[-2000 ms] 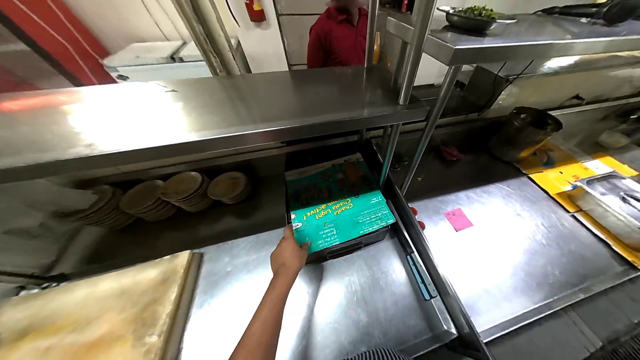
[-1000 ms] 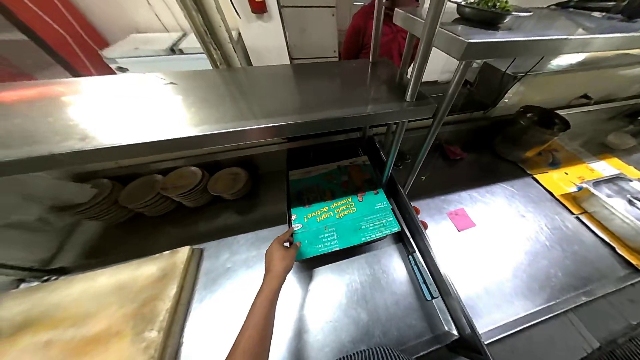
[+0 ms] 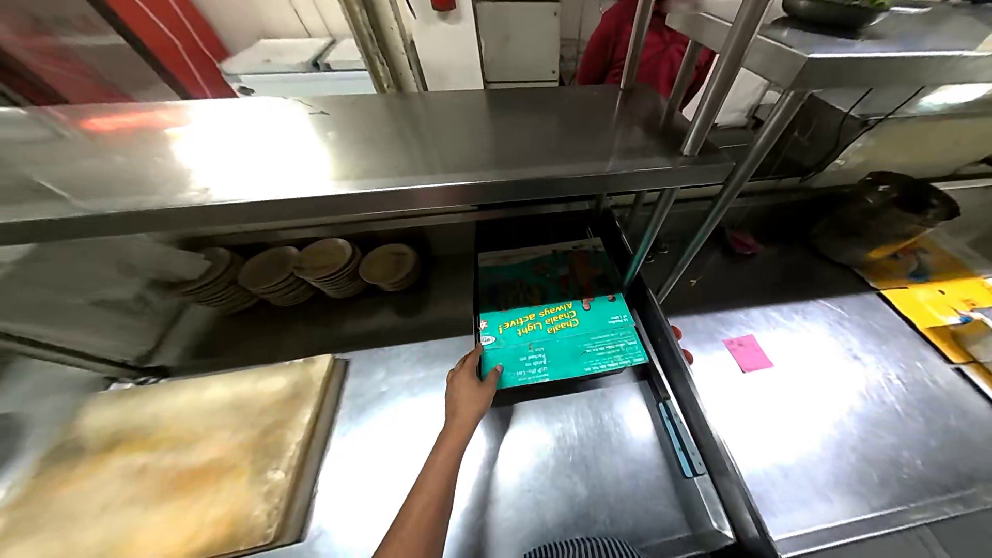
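My left hand [image 3: 470, 391] rests at the near left corner of a green printed cardboard sheet [image 3: 573, 349], thumb on top and fingers at its left edge. The cardboard lies over a black tray or crate [image 3: 558, 387], its far part in shadow under the steel shelf. What the black container holds is hidden. The arm reaches up from the bottom edge of the view. My right hand does not show. A striped cloth [image 3: 585, 549] appears at the bottom edge.
Stacked plates [image 3: 325, 262] stand under the steel shelf [image 3: 434, 139]. A worn, stained board [image 3: 178, 457] lies left. Right are a metal divider [image 3: 682, 372], blue-handled tools [image 3: 678, 439], a pink paper [image 3: 748, 353] and a dark pot [image 3: 883, 213]. A person in red [image 3: 612, 46] stands behind.
The cardboard's near edge, tilted down over the container's front two seconds ago, now lies flatter. My left hand stays at the same corner.
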